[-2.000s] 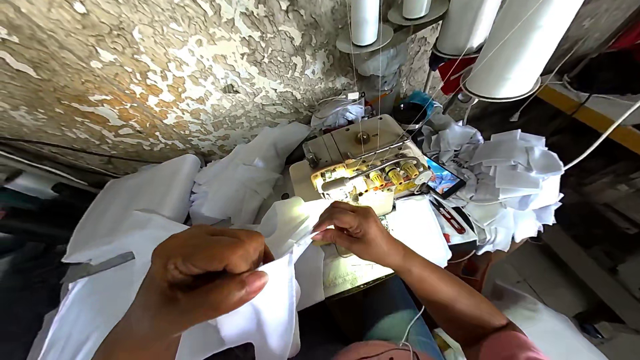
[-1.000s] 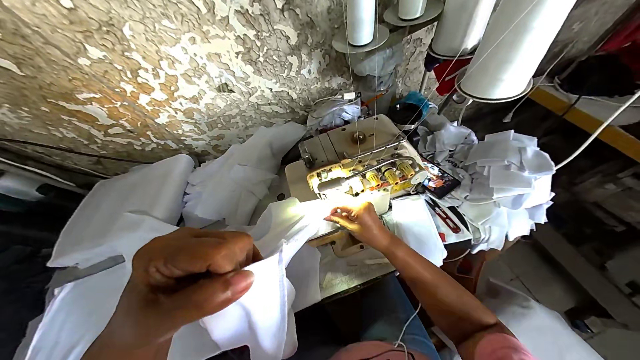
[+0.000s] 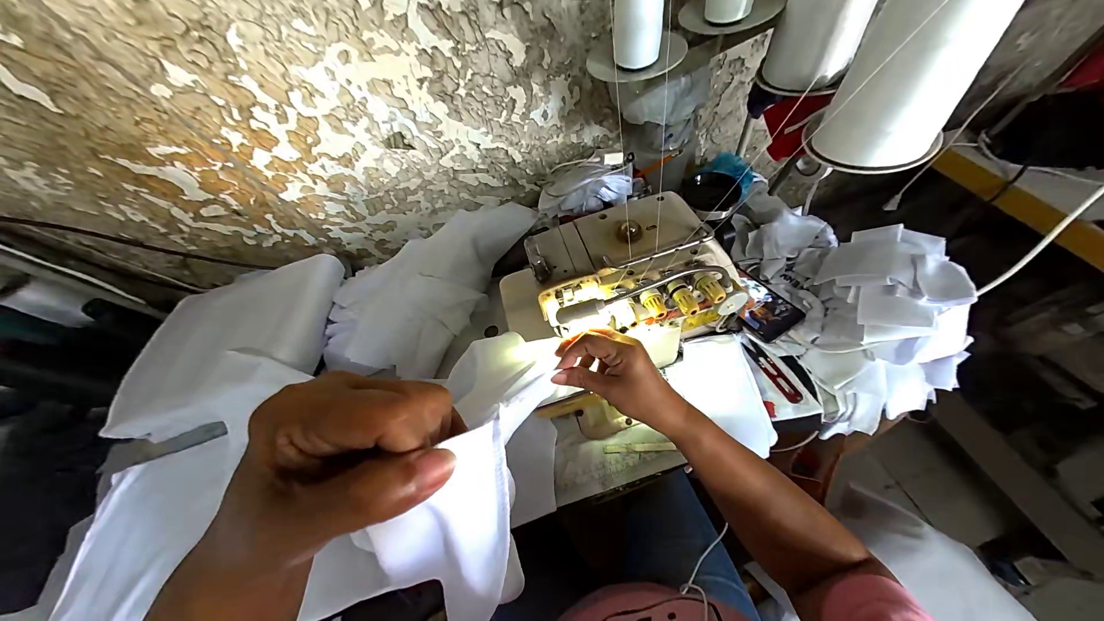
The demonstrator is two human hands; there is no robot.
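In the head view my left hand (image 3: 354, 457), large in the foreground, pinches an edge of white fabric (image 3: 457, 509) that hangs in folds below it. My right hand (image 3: 617, 375) grips the same fabric between thumb and fingers, close to the front of an overlock sewing machine (image 3: 634, 250). The cloth stretches between the two hands. Light from the machine falls on the fingertips of my right hand. The needle and presser foot cannot be made out.
Folded white fabric (image 3: 233, 336) and a loose heap (image 3: 414, 293) lie left of the machine. Right of it are a phone (image 3: 768, 310), a red-handled tool (image 3: 776, 375) and stacked white pieces (image 3: 897, 319). Thread cones (image 3: 906, 78) stand above, by a peeling wall (image 3: 302, 112).
Between two seconds and one second ago, my right hand moved toward the machine, holding the fabric edge. My left hand has stayed in much the same place.
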